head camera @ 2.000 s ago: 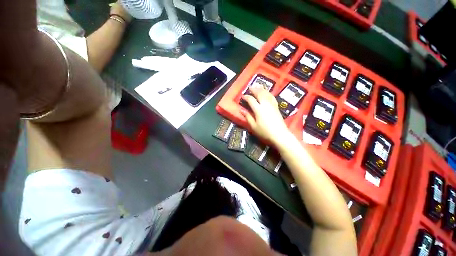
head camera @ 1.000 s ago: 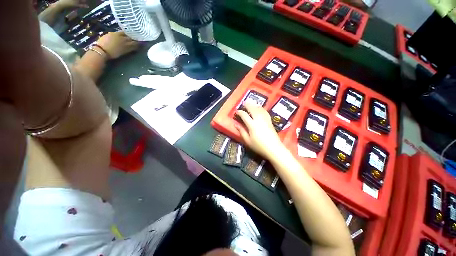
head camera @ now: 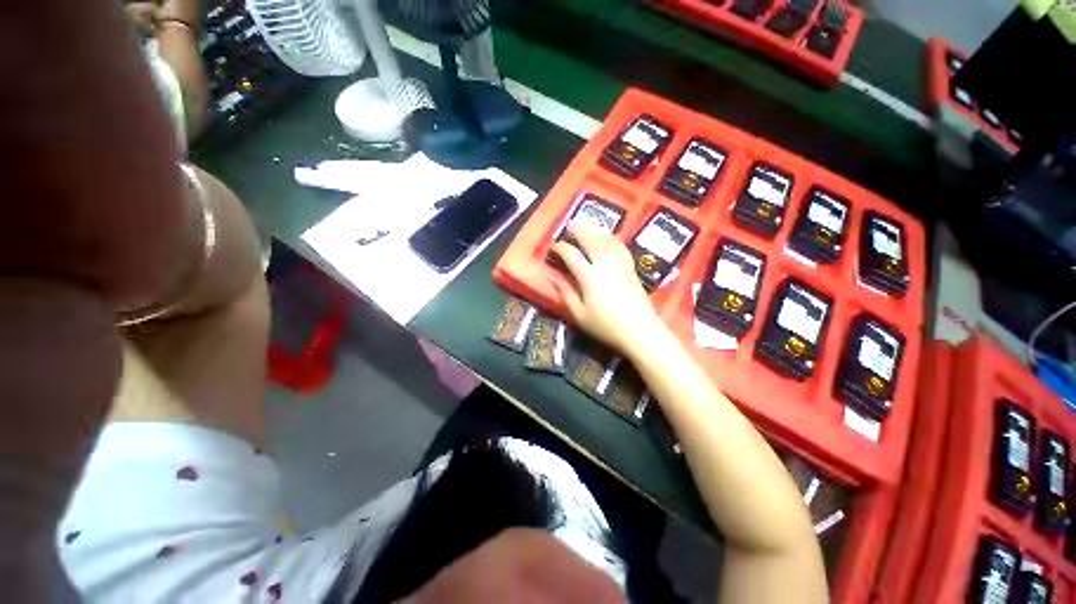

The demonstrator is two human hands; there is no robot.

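My right hand reaches in from the lower right. Its fingers are curled over the lower end of a black flip phone in the front left pocket of a red tray. The phone's white label shows above the fingers; the fingertips' contact is partly hidden. The other pockets hold similar labelled phones, such as one beside my hand. My left hand is a large dark blur at the left edge, close to the camera, above a bangled wrist. Its fingers are not visible.
Flat brown batteries lie along the bench edge. A smartphone lies on white paper. A white fan and a black fan stand behind. Stacked red trays are at right. Another person's arm is at upper left.
The view has shifted. The other person's hand has moved away toward the upper left. My left wrist and bangle sit further right and lower in view. My right hand stays at the same phone.
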